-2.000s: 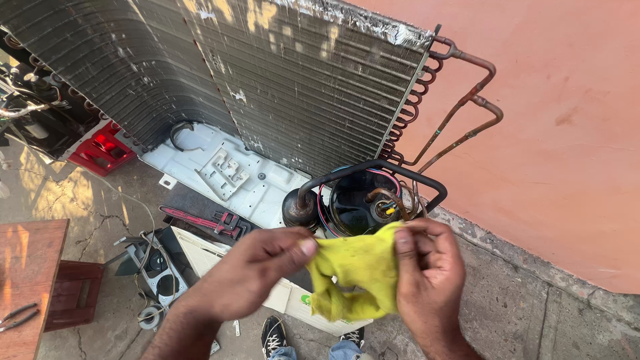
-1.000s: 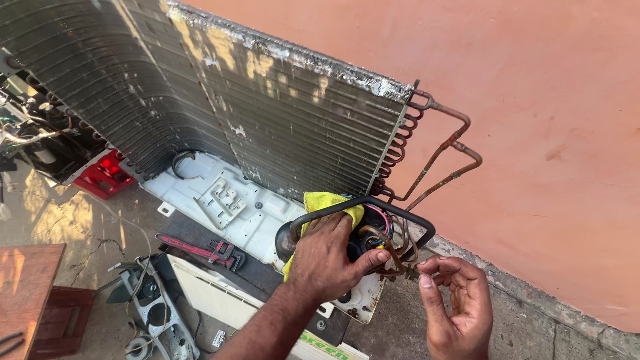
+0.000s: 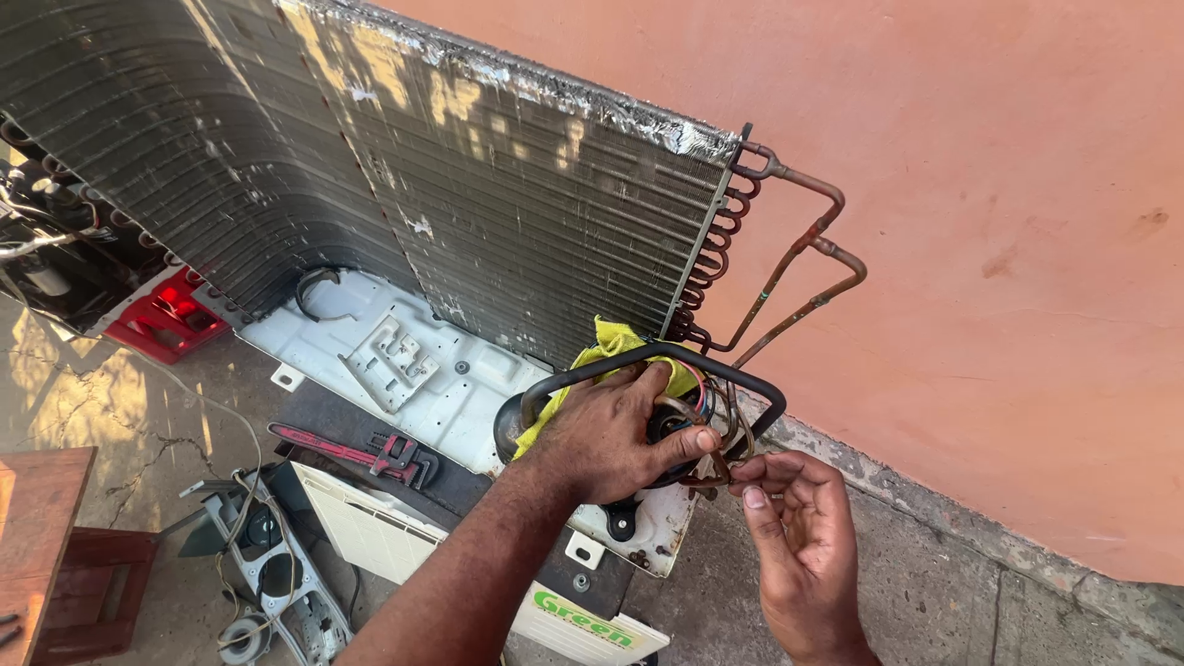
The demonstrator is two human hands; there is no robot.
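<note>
A black compressor (image 3: 508,427) stands on the white metal base pan (image 3: 486,370) of an outdoor air-conditioner unit. My left hand (image 3: 615,430) lies over it, pressing on the yellow cloth (image 3: 613,339), which is bunched beneath and behind the fingers. A black insulated pipe (image 3: 684,350) arches above that hand. Its thumb reaches toward thin copper tubes (image 3: 720,467). To the right, my right hand (image 3: 800,536) has its thumb and fingertips at the tubes' lower end; whether they pinch a tube is unclear.
The finned condenser coil (image 3: 518,203) rises behind, with copper pipes (image 3: 786,264) projecting right toward the pink wall (image 3: 999,277). A red pipe wrench (image 3: 361,450) lies left of my forearm. A metal bracket frame (image 3: 277,564), a wooden table (image 3: 37,509) and a red crate (image 3: 165,319) are at left.
The yellow cloth, stretched between both hands two seconds ago, is now at the compressor under my left hand. My right hand has let go of it and moved to the copper tubes.
</note>
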